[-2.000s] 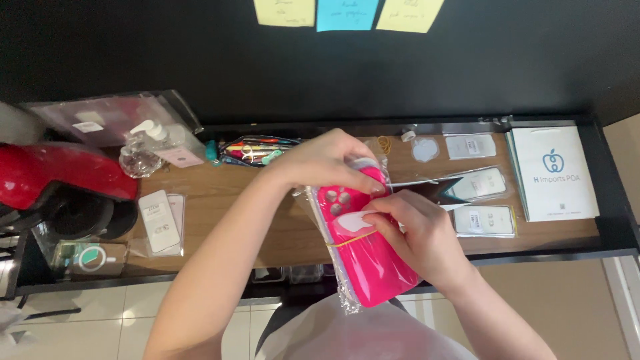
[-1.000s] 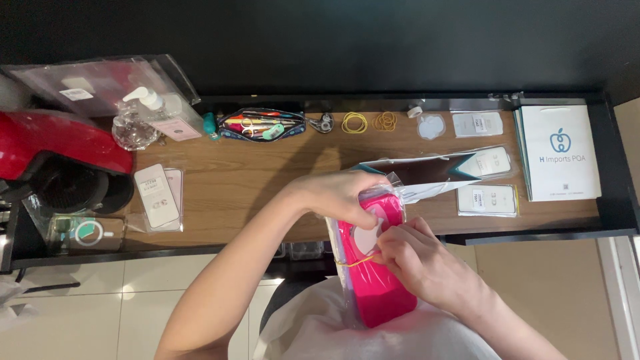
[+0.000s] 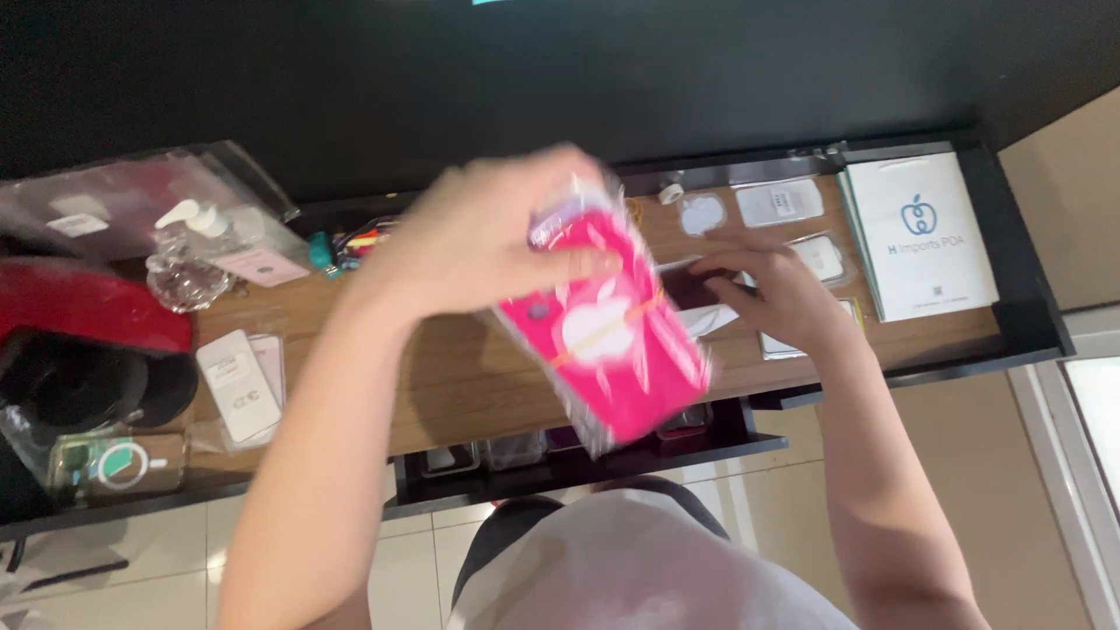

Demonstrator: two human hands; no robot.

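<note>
A bundle of bright pink phone cases (image 3: pixel 634 389) in clear plastic is in my left hand (image 3: pixel 516 236), lifted over the desk. A rubber band crosses the bundle and a white apple-shaped piece (image 3: pixel 599 331) on its front. My right hand (image 3: pixel 770 284) is at the mouth of a paper bag (image 3: pixel 704 319), its thumb and fingers on the rim. The bag lies just right of the bundle, its mouth partly open and dark inside. Motion blurs my left hand and the bundle; the bundle hides part of the bag.
White printed paper bags (image 3: pixel 919 236) are stacked at right, near packaged cases (image 3: pixel 779 201). A red and black machine (image 3: pixel 87 350), a pump bottle (image 3: pixel 201 227) and packaged cases (image 3: pixel 238 385) stand or lie at left. Below the desktop, an open drawer (image 3: pixel 577 468) holds several cases.
My right hand has left the pink bundle and moved right to the paper bag. My left hand now holds the bundle alone, raised over the desk. The drawer shows more fully.
</note>
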